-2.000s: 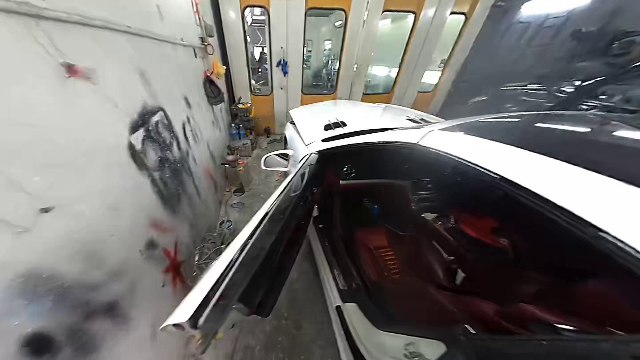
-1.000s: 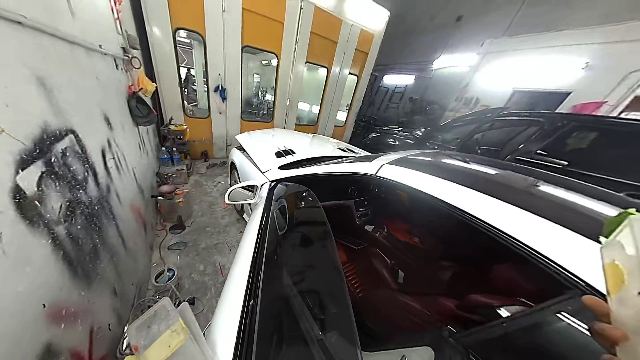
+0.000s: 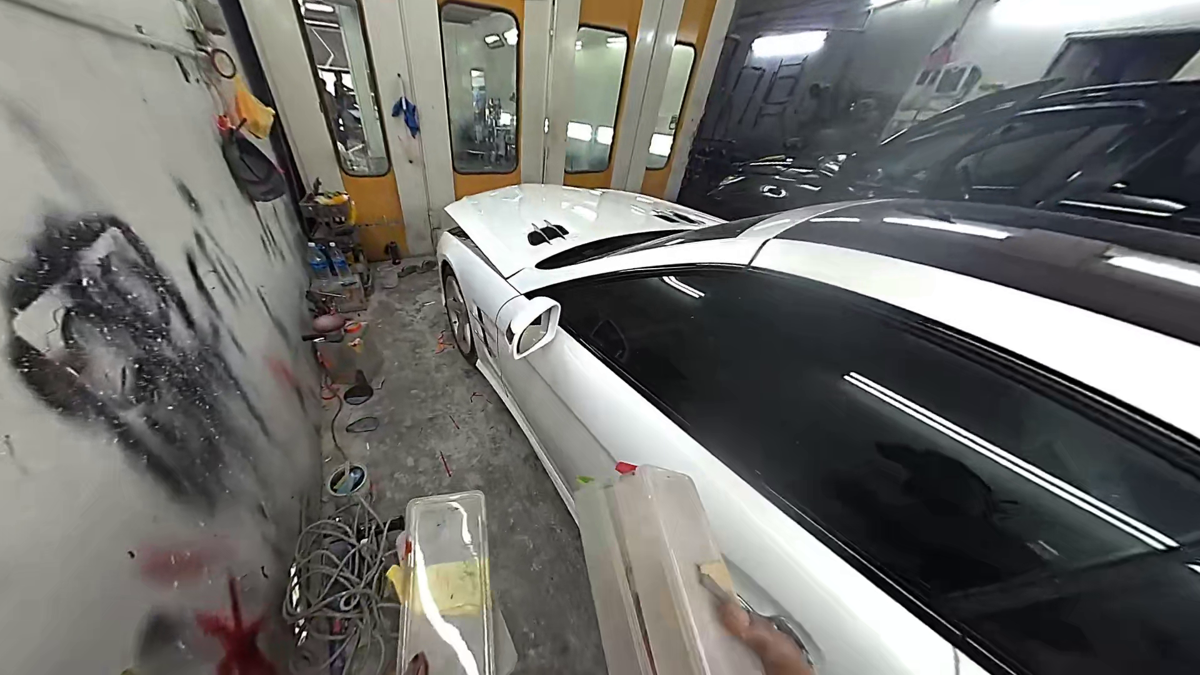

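Note:
My right hand [image 3: 764,637] grips long translucent plastic boxes [image 3: 670,562] held beside the door of the white car [image 3: 600,384]; a bit of red shows at their top end. At the bottom, my left hand [image 3: 418,664] is barely in view, its fingertip at the lower edge of a clear plastic container [image 3: 448,581] with something yellow in or behind it. The car door is closed, its dark window reflecting ceiling lights. A white side mirror [image 3: 534,326] stands out ahead of the boxes.
A paint-marked wall [image 3: 122,356] runs along the left. Coiled hoses [image 3: 342,572], a small tub [image 3: 347,480] and water bottles [image 3: 328,261] lie or stand on the floor side near it. Tall panel doors with windows [image 3: 483,89] are ahead; a dark car [image 3: 1059,150] is at the right.
The car door, wide open two seconds ago, is now closed. The plastic containers, at opposite edges of the view one second ago, are now nearer each other in front of me.

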